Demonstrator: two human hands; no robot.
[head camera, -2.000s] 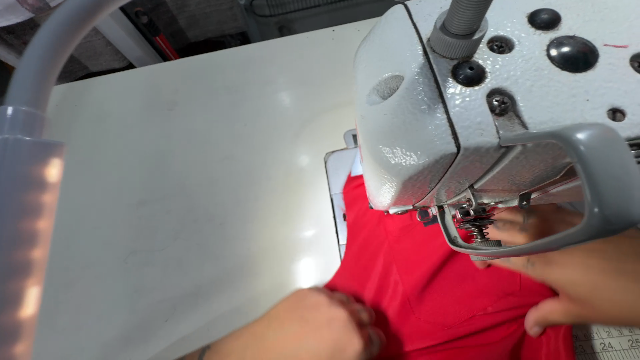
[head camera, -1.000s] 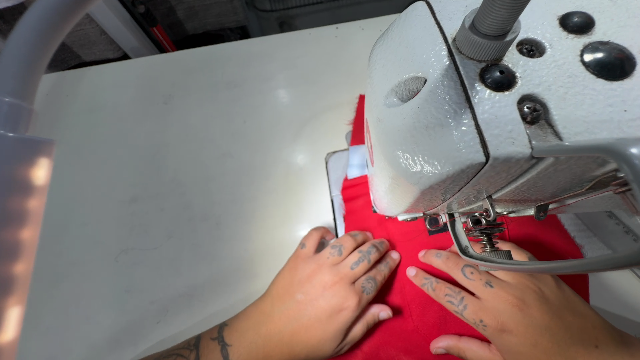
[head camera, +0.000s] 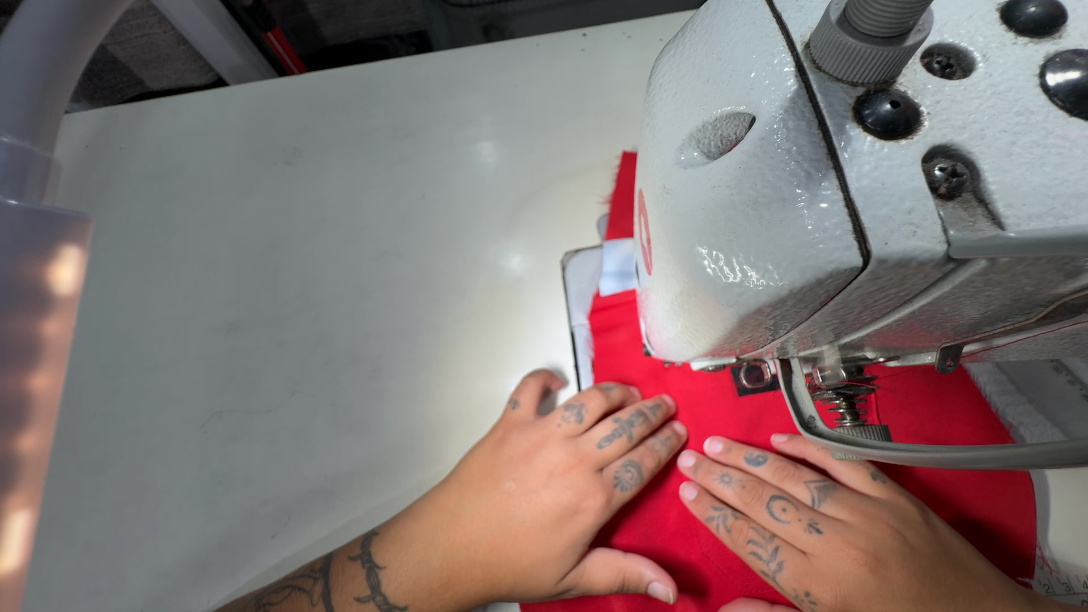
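Red fabric (head camera: 943, 425) lies under the white head of a sewing machine (head camera: 731, 187), with a narrow red strip and a white piece (head camera: 618, 266) showing to the left of the head. My left hand (head camera: 578, 484) rests flat on the fabric's left part, fingers spread, thumb toward the bottom. Just right of it, my right hand (head camera: 807, 510) presses flat on the fabric, its fingertips close to those of the left. The thread tension spring (head camera: 850, 408) sits above my right hand. The needle and presser foot are hidden behind the head.
A white tabletop (head camera: 297, 297) spans the left. A grey wire guard (head camera: 935, 455) juts from the machine over the fabric. At the far left stands a lamp (head camera: 42, 357) on a curved arm. A measuring scale (head camera: 1062, 586) shows at the lower right edge.
Two seconds ago my left hand was lower, at the fabric's edge, and my right was behind the guard. Both now lie flat, side by side. The red strip and white piece have come into sight.
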